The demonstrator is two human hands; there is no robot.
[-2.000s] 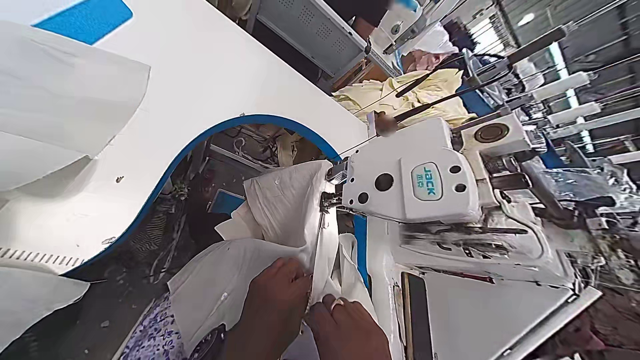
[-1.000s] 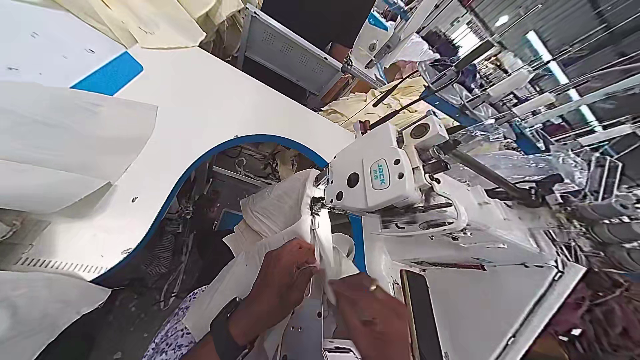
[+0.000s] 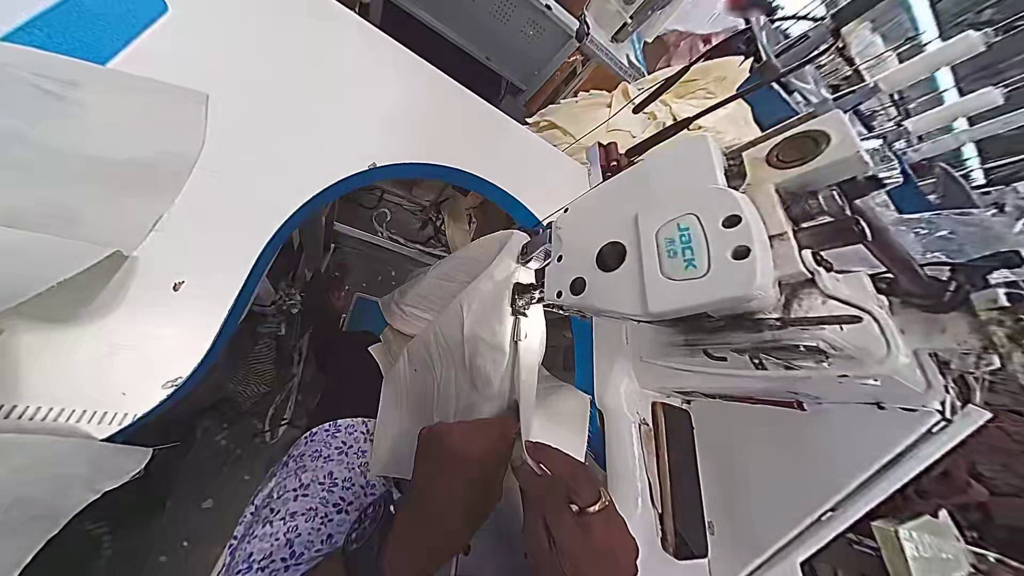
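White fabric (image 3: 456,344) runs under the needle area (image 3: 526,300) of a white Jack industrial sewing machine (image 3: 664,240). Its near end is pinched in both hands below the needle. My left hand (image 3: 464,464) grips the fabric's left side, with a dark watch on that wrist. Close beside it, my right hand (image 3: 572,508), wearing a ring, holds the right edge between thumb and fingers. A folded strip stands up along the line from the needle down to my fingertips.
A white table (image 3: 344,88) with a blue-edged curved cutout lies left and ahead. White fabric pieces (image 3: 96,160) rest on it at far left. Pale yellow fabric (image 3: 704,104) is piled behind the machine. Thread cones (image 3: 944,60) stand at upper right.
My right hand, blurred and farther from the left one a second ago, is now beside it on the fabric. The view has shifted.
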